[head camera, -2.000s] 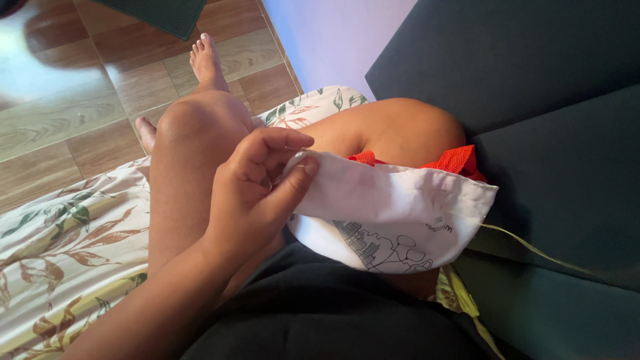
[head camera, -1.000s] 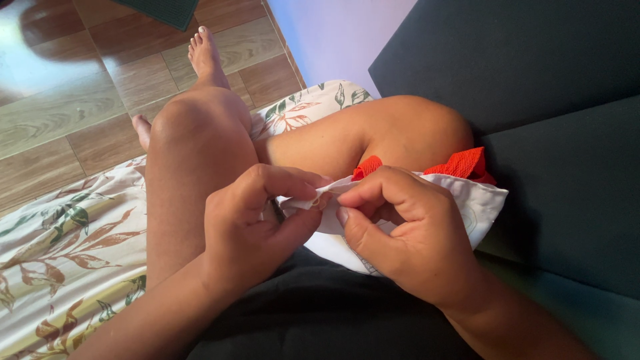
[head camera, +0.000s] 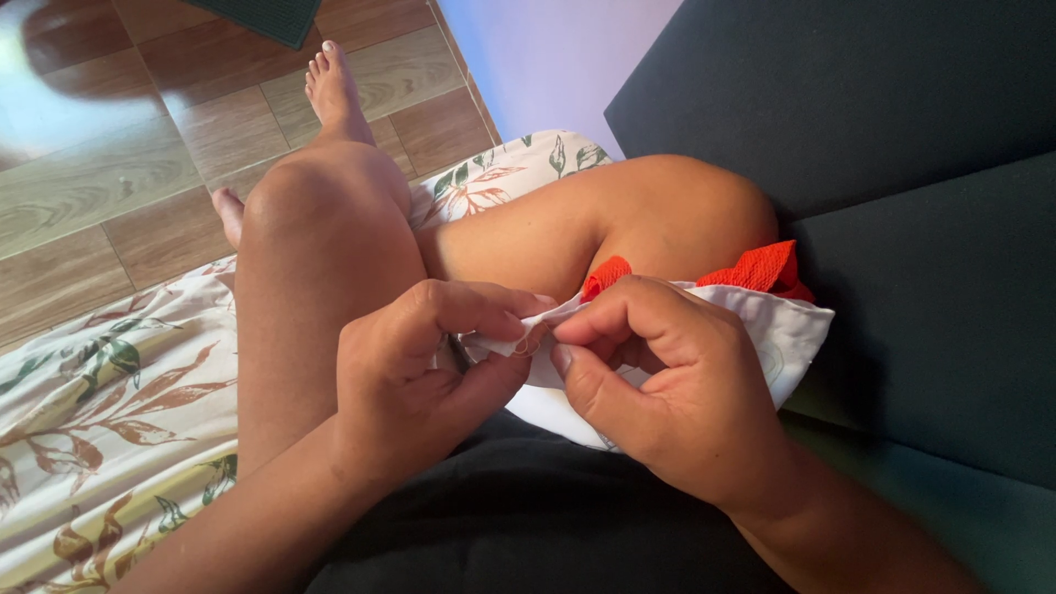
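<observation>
A white piece of fabric (head camera: 751, 318) with a hemmed edge lies across my lap. My left hand (head camera: 429, 363) pinches its upper left edge between thumb and fingers. Close beside it, my right hand (head camera: 668, 379) has thumb and forefinger brought together on a fine thread (head camera: 528, 340), which forms small loops between the two hands. Whether a needle is there cannot be told. Red textured fabric (head camera: 755, 271) shows behind the white edge, against my thigh. The printed side of the white fabric is mostly hidden.
A leaf-patterned sheet (head camera: 124, 388) covers the seat under my legs. Dark upholstered panels (head camera: 924, 272) stand at the right, beside a pale wall (head camera: 553, 66). Wood-look floor tiles (head camera: 231, 132) and a dark green mat (head camera: 272, 16) lie beyond my feet.
My right hand, out of view two seconds ago, came in to the fabric edge beside my left hand. Since one second ago, both hands have stayed close together there.
</observation>
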